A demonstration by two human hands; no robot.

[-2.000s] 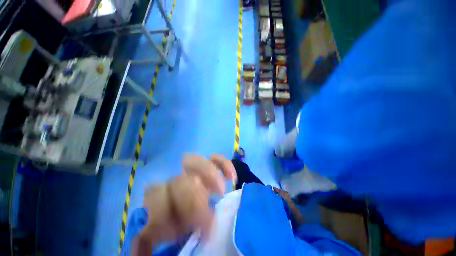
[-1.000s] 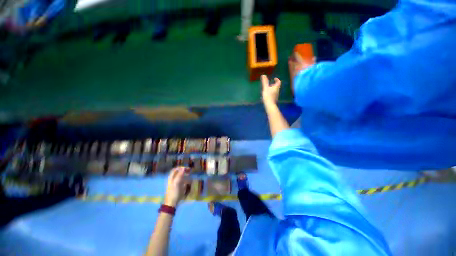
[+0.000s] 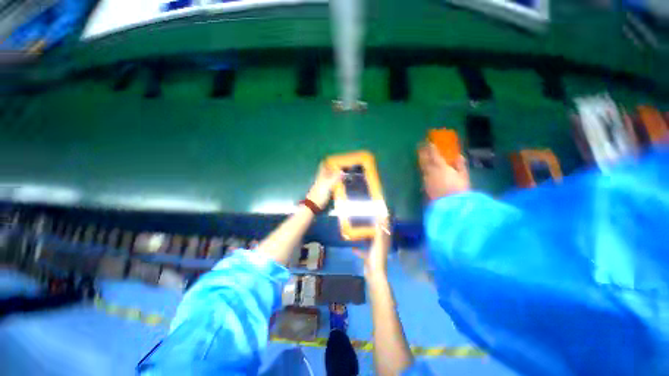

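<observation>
An orange fixture point(image 3: 373, 180) is held over the front edge of the green bench, a little tilted. Its centre shows a dark glossy surface with a bright glare band; whether a phone unit lies inside cannot be told. My left hand point(image 3: 323, 186), with a dark red wristband, grips its upper left side. My right hand point(image 3: 377, 248) holds its lower right corner from below. Fingers of both hands are blurred and partly hidden.
Another person's hand point(image 3: 444, 176) holds an orange block point(image 3: 445, 142) at right, close to my right arm. Dark slabs point(image 3: 480, 131), another orange fixture point(image 3: 539, 167) and a whitish unit point(image 3: 603, 128) lie on the bench point(image 3: 220, 150). Blocks point(image 3: 342, 288) stand in rows on the floor.
The view has turned from aisle to bench. The orange fixture, standing on the bench a second ago, is now lifted towards me. Both my hands, then empty, have taken hold of it.
</observation>
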